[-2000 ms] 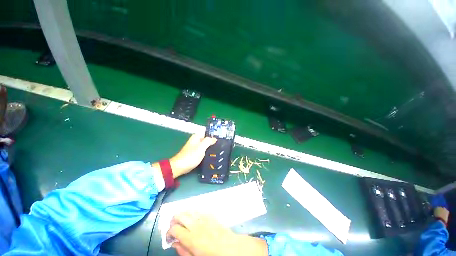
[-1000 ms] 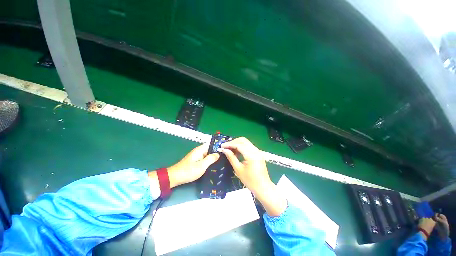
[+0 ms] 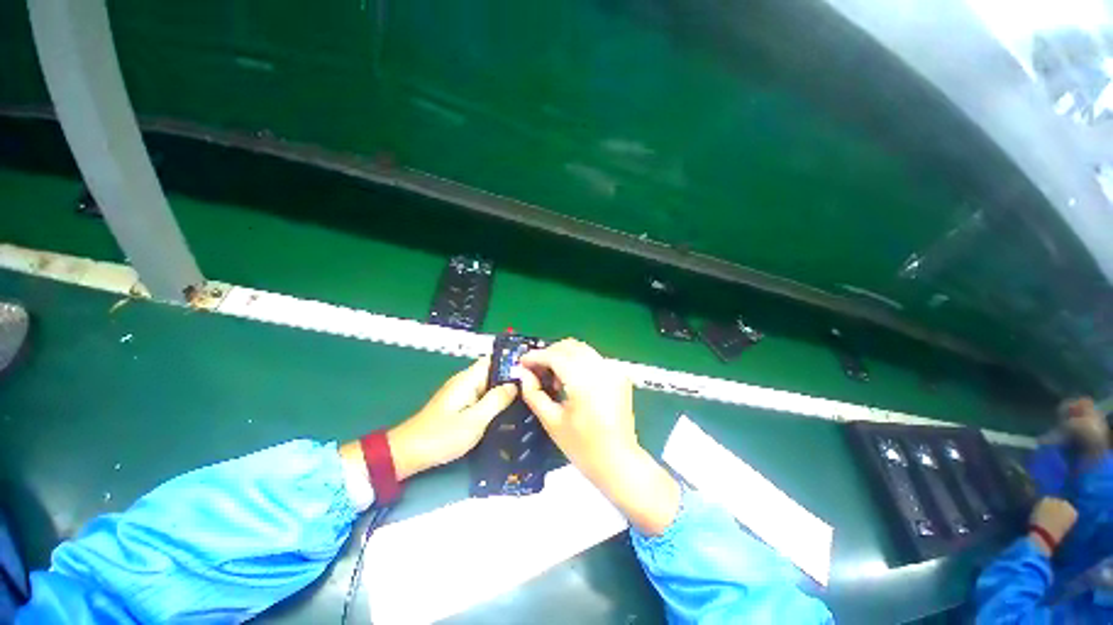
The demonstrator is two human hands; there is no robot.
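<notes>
A black phone unit (image 3: 508, 454) lies on the dark green bench, its lower end at the edge of a white sheet (image 3: 488, 556). Blue-silver electronics show at its top end, with a small red spot at the corner. My left hand (image 3: 454, 421) holds the phone unit by its left side; a dark red band is on the wrist. My right hand (image 3: 586, 409) is over the top end, thumb and fingertips together on the electronics. Whether a small part is between those fingertips cannot be seen. The right hand hides the phone's upper right side.
Several black phones, one of them nearest (image 3: 463, 293), lie on the green belt beyond the whitish edge strip (image 3: 354, 322). A second white sheet (image 3: 751, 498) lies at right. A black phone tray (image 3: 934, 488) is further right beside another person's hands. A grey post (image 3: 116, 159) stands at left.
Since two seconds ago my right hand has moved from the white sheet up to the phone's top end. In the last second it has stayed there. The neighbour's hands have moved apart.
</notes>
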